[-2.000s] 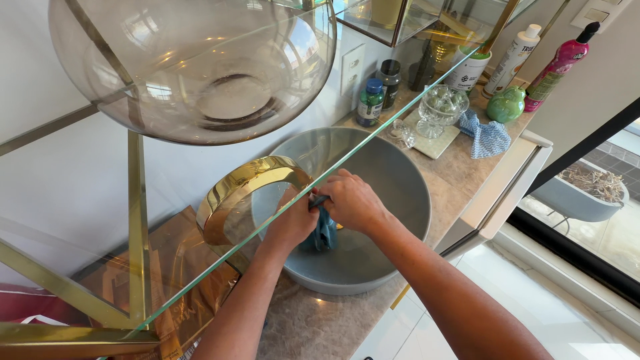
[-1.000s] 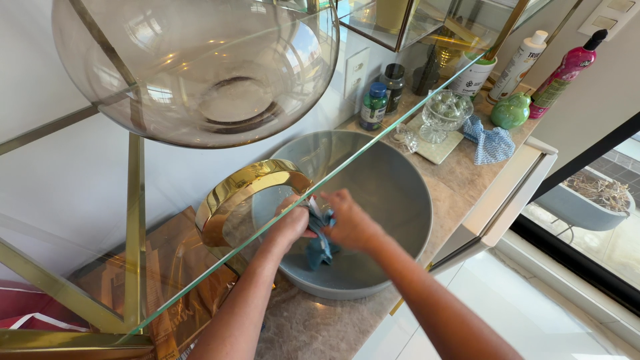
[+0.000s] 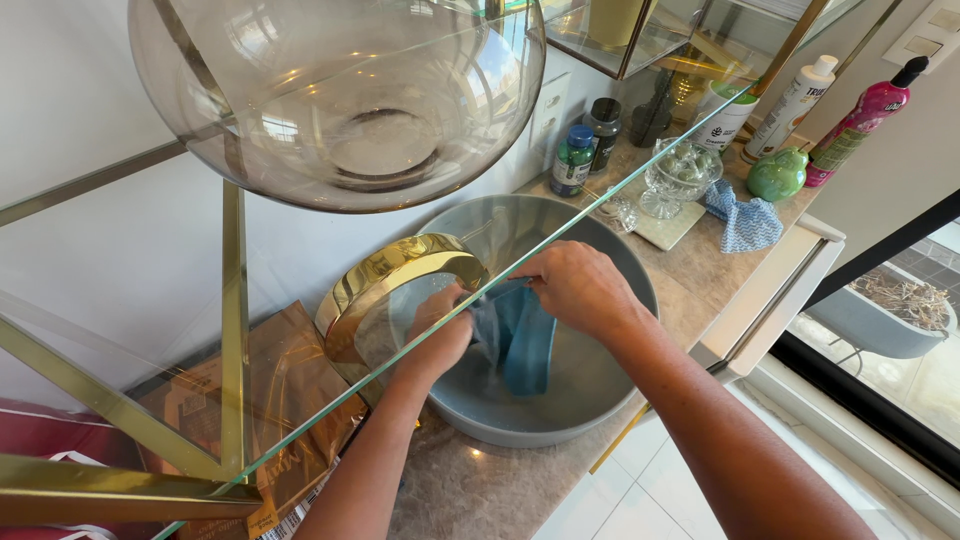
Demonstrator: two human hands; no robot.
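A wet blue cloth (image 3: 531,352) hangs between my two hands inside the round grey basin (image 3: 525,435). My right hand (image 3: 581,285) pinches its upper edge, fingers closed on it, over the basin's middle. On the cloth's other side, my left hand (image 3: 442,330) grips a bunched part, partly seen through the glass shelf. Water seems to run over the cloth near that hand, under the curved gold faucet (image 3: 405,266). The cloth's lower end hangs down toward the basin floor.
A glass shelf edge (image 3: 375,373) crosses above my left forearm, below a large smoked-glass bowl (image 3: 337,97). Pill bottles (image 3: 572,161), a crystal dish (image 3: 679,176), a blue-white cloth (image 3: 742,217), a green pear ornament (image 3: 778,174) and a pink bottle (image 3: 862,124) stand along the stone counter.
The blue cloth was bunched between my hands two seconds ago; now it hangs opened out. My hands have moved farther apart.
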